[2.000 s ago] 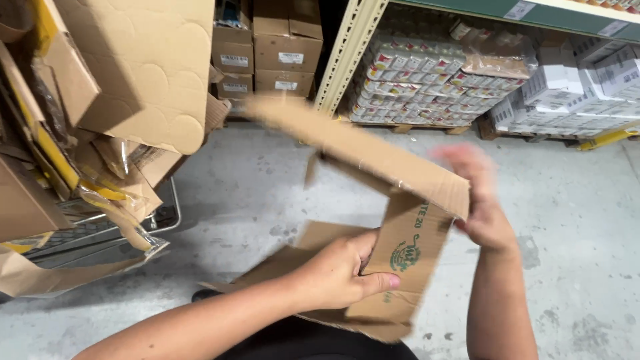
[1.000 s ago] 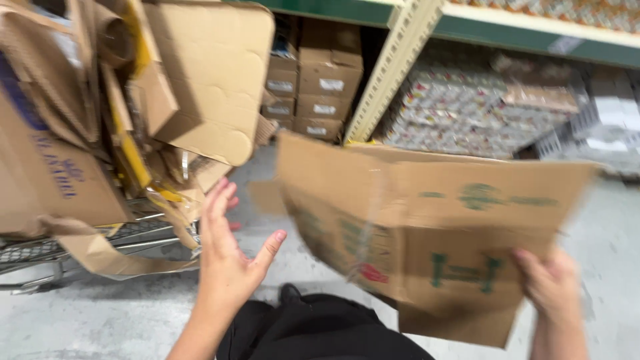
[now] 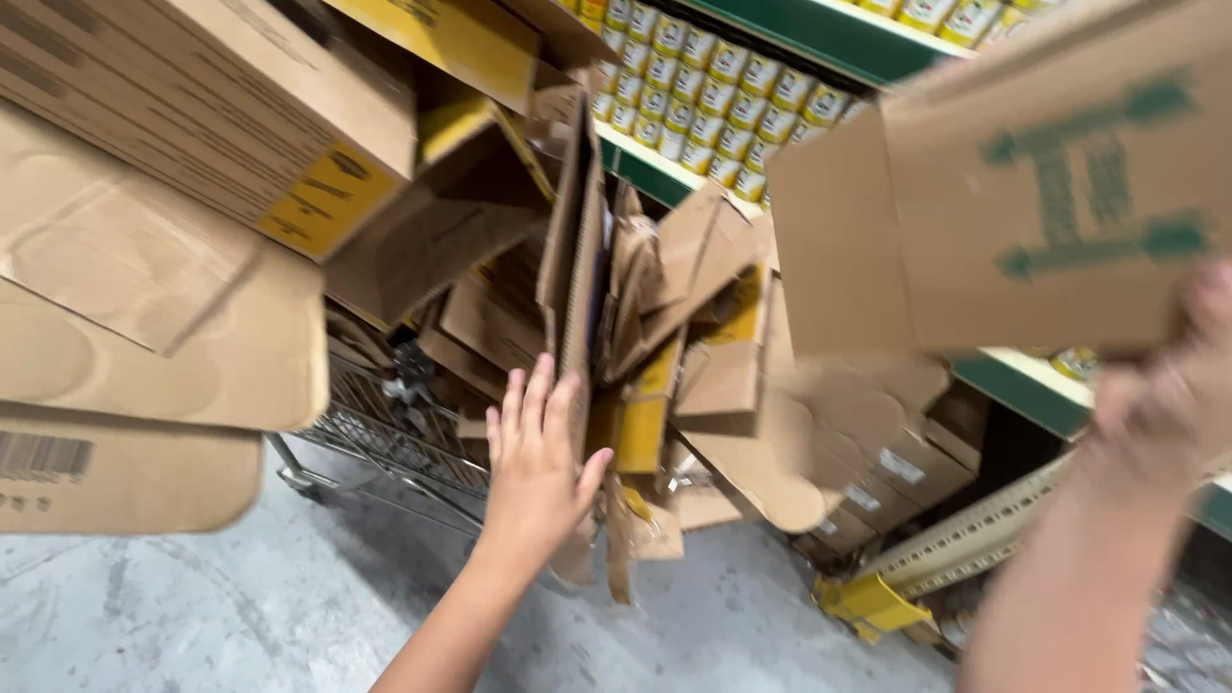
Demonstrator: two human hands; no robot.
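My right hand [image 3: 1169, 375], blurred at the right, grips the lower edge of a flattened cardboard box [image 3: 962, 231] with green print, held up at the upper right. With fingers apart, my left hand [image 3: 539, 452] is at or against an upright cardboard sheet [image 3: 577, 250] among the flattened boxes in a wire cart [image 3: 385, 433]; whether it presses on the sheet I cannot tell. Around it lie folded cardboard pieces, some with yellow panels [image 3: 647, 414]. A larger box [image 3: 221, 125] with a yellow patch rests at the upper left.
Large cardboard sheets [image 3: 164, 385] jut out at the left. Behind the cart stand shelves with rows of yellow-and-white cans [image 3: 722, 87]. A rack upright [image 3: 972, 529] with a yellow foot guard [image 3: 871, 606] is at the lower right, near stacked cartons [image 3: 895, 472]. The floor is grey concrete.
The view has swung left toward the cart. My right hand has raised the flattened box. My left hand, on the box two seconds ago and off it one second ago, is now at the cardboard in the cart.
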